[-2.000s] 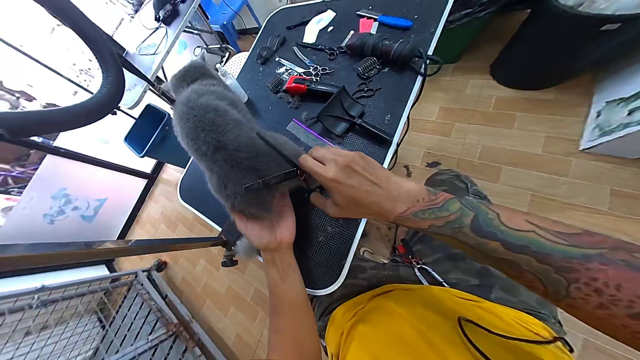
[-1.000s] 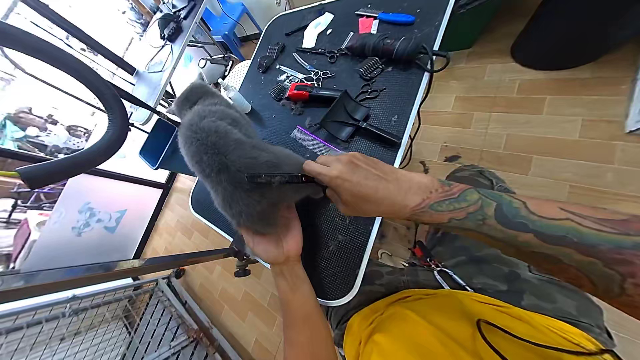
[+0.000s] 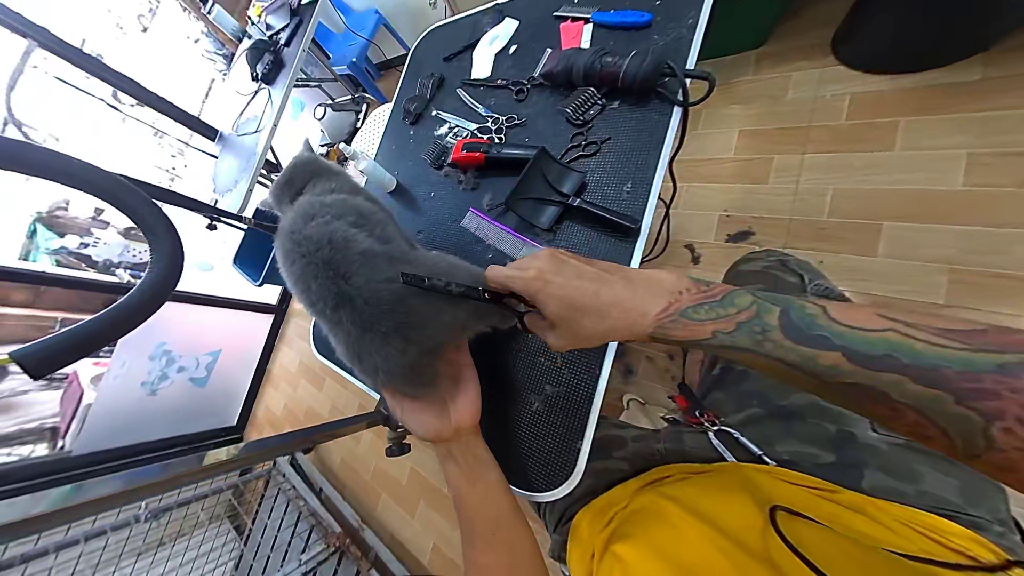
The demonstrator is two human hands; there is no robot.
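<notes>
A grey cat point(image 3: 344, 256) is on the black grooming table point(image 3: 544, 432), facing away towards the upper left. My left hand point(image 3: 440, 396) cups its hindquarters from below, the fingers partly hidden by fur. In my right hand point(image 3: 572, 300) are dark grooming scissors point(image 3: 448, 286), their blades lying along the fur of the cat's rear back; whether the blades are parted is unclear. Just beyond my right hand lies a metal comb with a purple spine point(image 3: 500, 234), beside a black slicker-type brush point(image 3: 548, 192).
Further up the table are red-and-black clippers point(image 3: 488, 154), silver scissors point(image 3: 480, 124), a corded black tool point(image 3: 612, 70), a blue-handled comb point(image 3: 620, 18) and a spray bottle point(image 3: 372, 170). A padded black arm point(image 3: 160, 232) curves at left, above a wire cage point(image 3: 160, 528).
Both hands stay at the cat's rear. The scissors, angled upwards to the right two seconds ago, now slope slightly down towards my right hand.
</notes>
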